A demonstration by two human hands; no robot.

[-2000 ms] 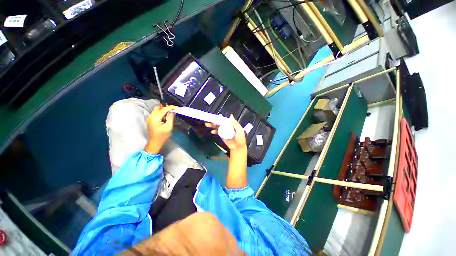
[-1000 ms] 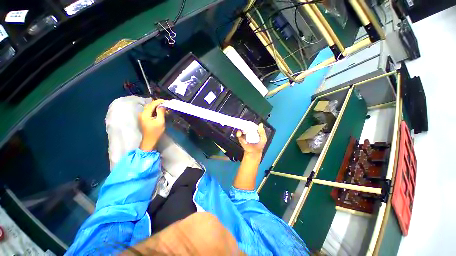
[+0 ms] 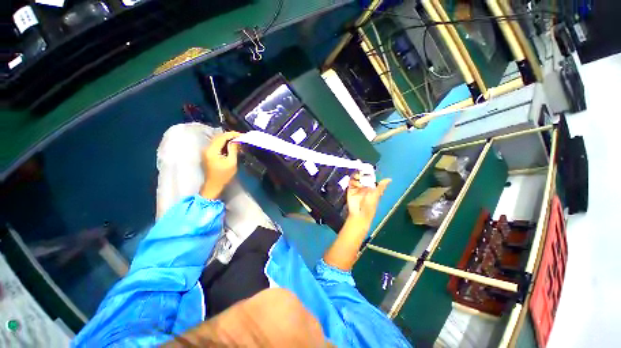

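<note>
A white label strip is stretched between my two hands, above the black tray beside my lap. My left hand grips its left end near my knee. My right hand holds its other end, where the strip is bunched at the fingers. The black parts tray lies at a slant under the strip, with dark glossy units in a row of pockets. White labels show on several units, and the top unit glares. A thin silver blade stands out near the tray's upper left; its handle is hidden.
The green bench edge crosses the top left, with a binder clip on it and stacked black trays. Pipe-frame shelving at the right holds cardboard boxes and red-brown fixtures. Cables hang at the upper right.
My right hand has moved right and the strip between my hands is longer than at first. Its bunched end looks smaller. The view has shifted slightly.
</note>
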